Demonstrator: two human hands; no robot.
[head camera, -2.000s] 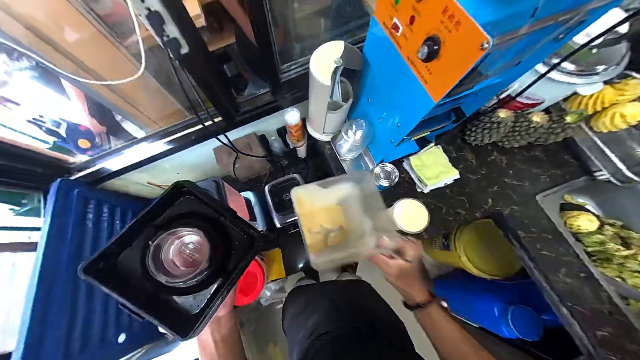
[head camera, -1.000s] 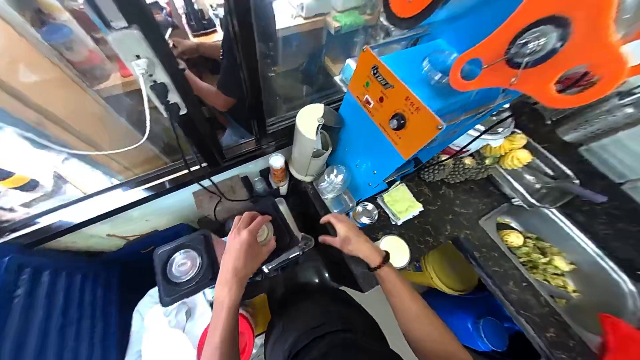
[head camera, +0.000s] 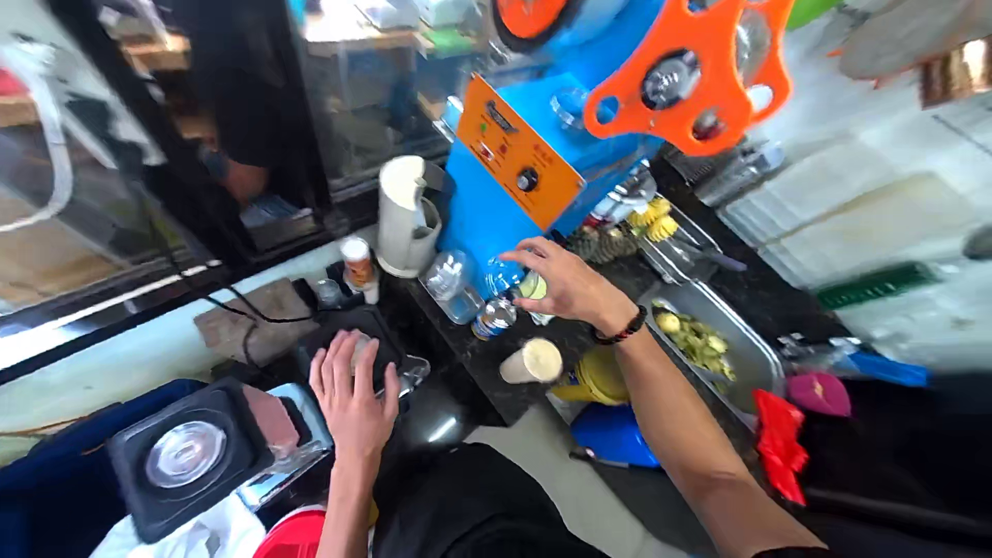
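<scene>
My left hand (head camera: 356, 387) lies spread over a round clear lid on a black blender-like lid or container (head camera: 341, 329); whether its fingers grip it cannot be told. My right hand (head camera: 562, 283), fingers apart and apparently empty, hovers over the dark counter near clear plastic cups (head camera: 449, 279) and a small clear jar with a blue label (head camera: 494, 318). Below it stands a cup of pale yellow liquid (head camera: 535, 361). At the left is a black square lid with a clear round centre (head camera: 186, 456). A blue machine with an orange control panel (head camera: 515, 155) stands behind the cups.
A cream pitcher (head camera: 403, 217) and a white-capped bottle (head camera: 356, 263) stand by the window ledge. Right of my forearm, a steel sink (head camera: 744, 333) holds fruit peelings. A yellow bucket (head camera: 601, 376) and a blue container (head camera: 616, 434) sit beside the counter. An orange-armed press (head camera: 697, 77) overhangs the back.
The translucent container with yellow contents, held by my right hand two seconds ago, is out of my hands. My right hand has since moved over the cups. The view has swung right.
</scene>
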